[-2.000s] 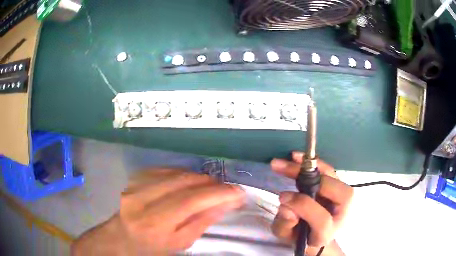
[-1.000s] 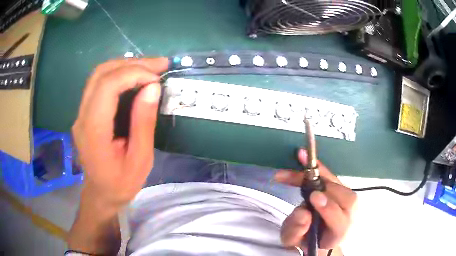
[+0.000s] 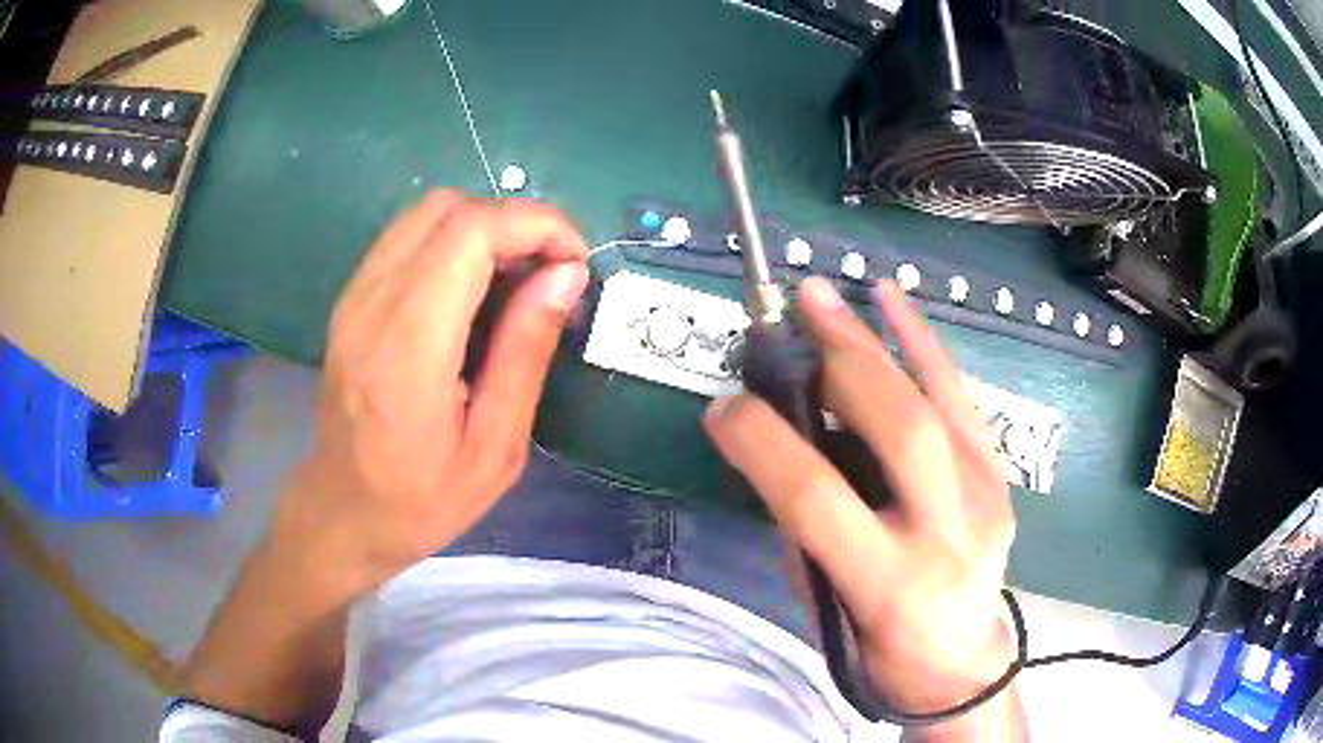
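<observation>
My left hand (image 3: 450, 349) pinches a thin strand of solder wire (image 3: 627, 245) between thumb and fingertips, its end over the left part of the black strip holder (image 3: 979, 289). My right hand (image 3: 885, 479) holds the soldering iron (image 3: 743, 203), its tip pointing up and away, above the mat beyond the black strip and touching nothing. The white light bar (image 3: 660, 331) lies slightly tilted on the green mat in front of the black strip. My right hand and the iron hide its middle; round rings show at both ends.
A round fan (image 3: 1016, 160) stands at the back right beside a green cut-open cup (image 3: 1227, 203). The sponge tray (image 3: 1197, 436) is at the right. A small white disc (image 3: 511, 177) lies on the mat. Cardboard (image 3: 109, 261) with dark strips is at the left. Blue stools show below the bench.
My left hand has come up from the lap with the wire. My right hand has moved the iron from the bar's right part up and left. The bar has shifted right and tilted; the camera view has also shifted.
</observation>
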